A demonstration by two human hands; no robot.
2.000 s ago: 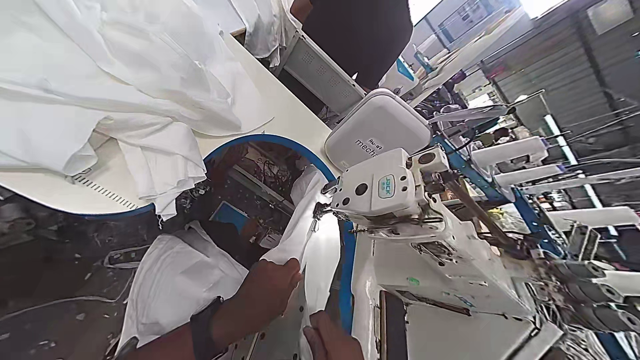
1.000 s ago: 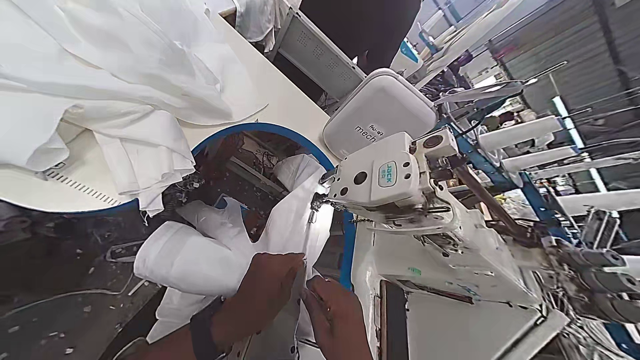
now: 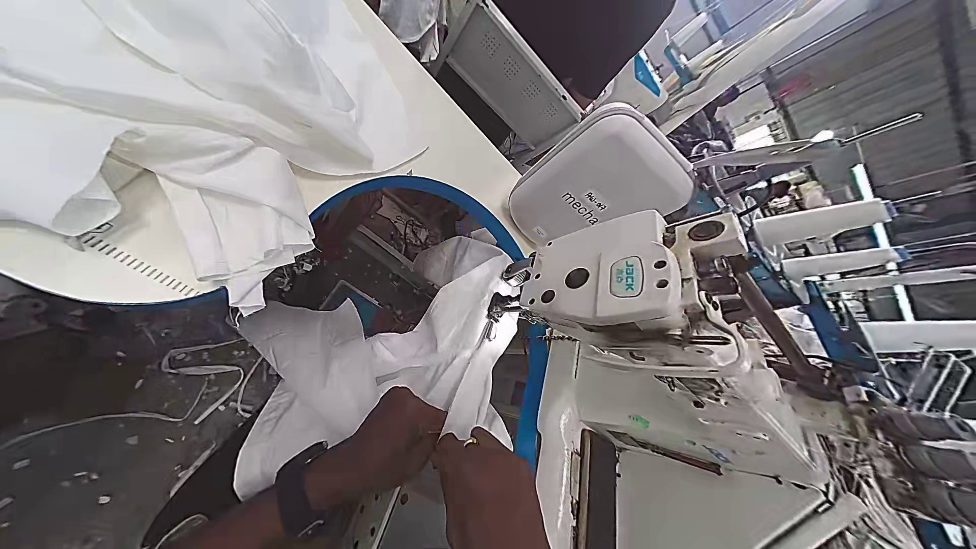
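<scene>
White fabric [image 3: 435, 335] runs from under the presser foot [image 3: 499, 306] of a Jack sewing machine [image 3: 602, 278] down to both hands, its loose part spread to the left. My left hand [image 3: 404, 431], with a dark band at the wrist, pinches the cloth at its near edge. Close against it, my right hand [image 3: 476, 457], a ring on one finger, grips the same edge. Fingertips of both are partly hidden by the hands themselves and by the fabric.
More white fabric [image 3: 221, 175] lies on the pale table [image 3: 442, 130], which has a blue-edged cutout. A light zip case [image 3: 610, 168] stands behind the machine head. Thread cones and stands fill the right. A person in dark clothing [image 3: 587, 38] is at the top. Scraps litter the floor [image 3: 91, 457].
Two seconds ago my hands were apart on the fabric; now they are close together at its edge. The cloth's loose part has shifted and unfolded at the left.
</scene>
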